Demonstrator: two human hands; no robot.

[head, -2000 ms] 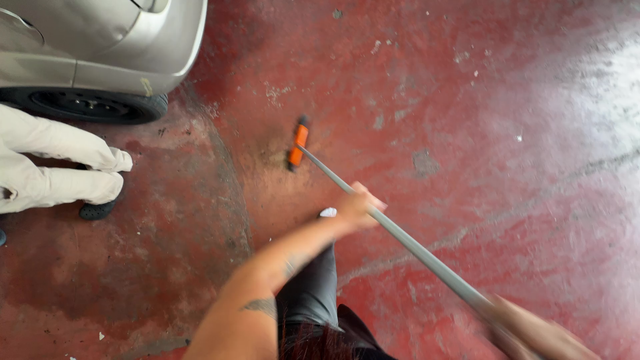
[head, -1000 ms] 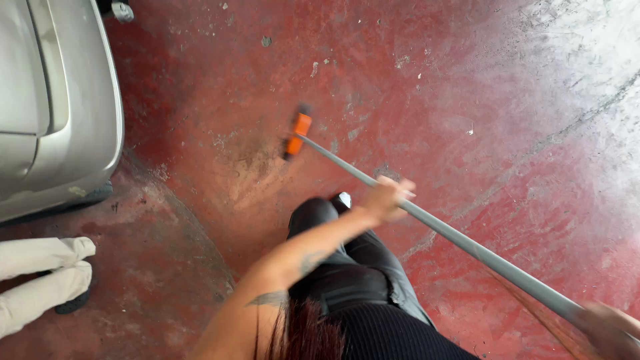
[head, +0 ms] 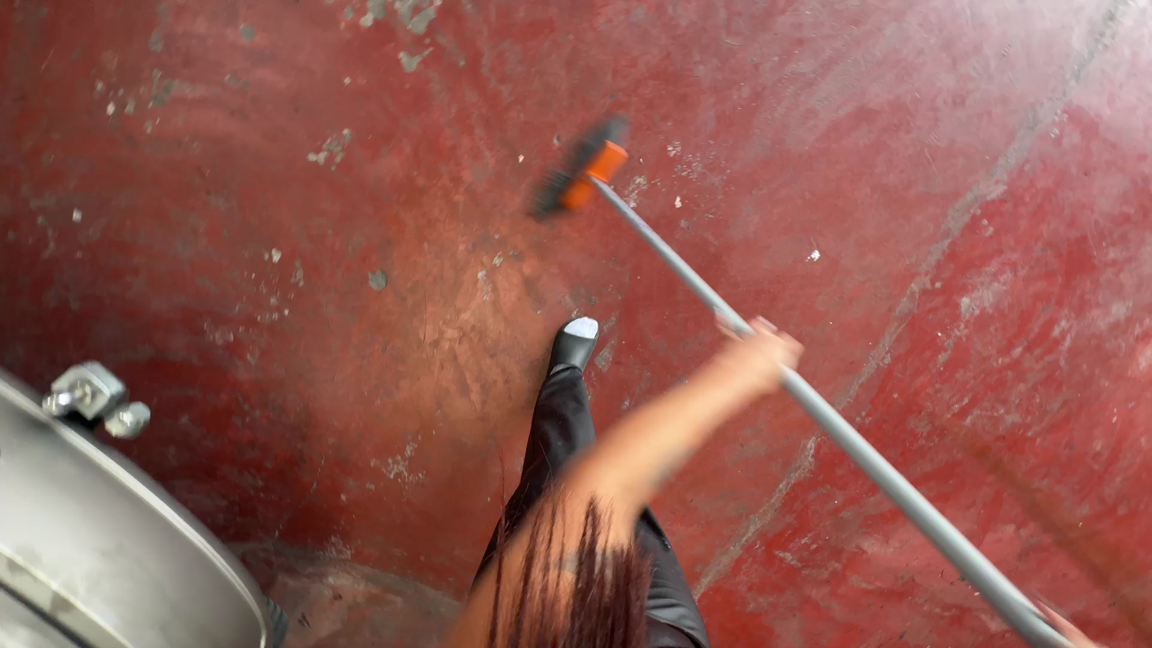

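Observation:
A push broom with an orange and black head (head: pixel 585 171) and a long grey handle (head: pixel 886 477) slants across the view, its blurred head at or just above the red floor. My left hand (head: pixel 765 351) is closed around the handle's middle. At the bottom right edge, my right hand (head: pixel 1062 625) is at the upper part of the handle, mostly cut off by the frame. Long dark red hair hangs over my left arm.
A silver car's bumper (head: pixel 117 531) with a metal tow hitch (head: pixel 90 396) stands at lower left. My leg and dark shoe (head: pixel 574 346) are below the broom head. The worn red floor (head: pixel 405 315) has chips and a long crack.
The view has shifted a lot along the car. The broom head has moved away from where it was over the floor, both hands staying on the handle. The other person's legs are out of view.

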